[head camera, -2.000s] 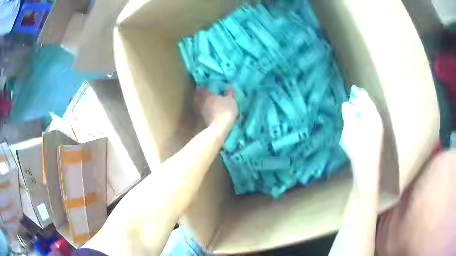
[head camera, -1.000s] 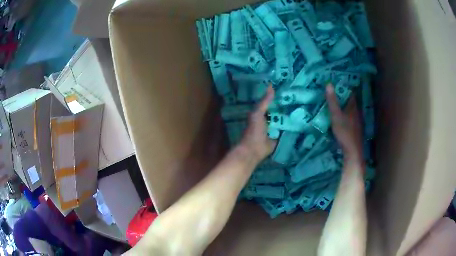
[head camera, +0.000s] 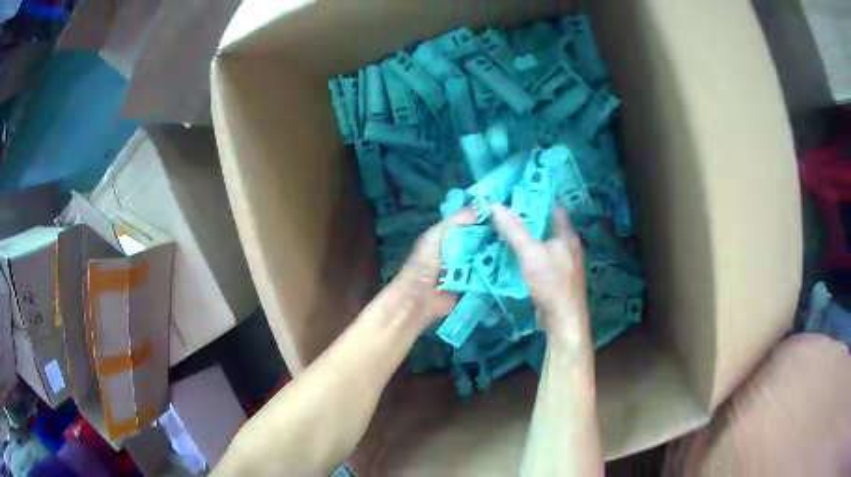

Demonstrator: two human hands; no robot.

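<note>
A deep open brown carton holds a heap of light-blue plastic housings. My left hand and my right hand are inside it, close together, with a bunch of housings held between them above the heap. Several held housings point up and to the right, and one sticks out below the hands. The left fingers are partly hidden by the housings. The right thumb lies over the front of the bunch.
Smaller brown cartons with orange tape stand at the left. A blue-green surface is at the upper left. A red object is at the right edge. Bare skin, perhaps a knee, shows at the lower right.
My hands were apart over the heap one second ago. They have come together, my right hand moving left, and now hold a bunch of housings up.
</note>
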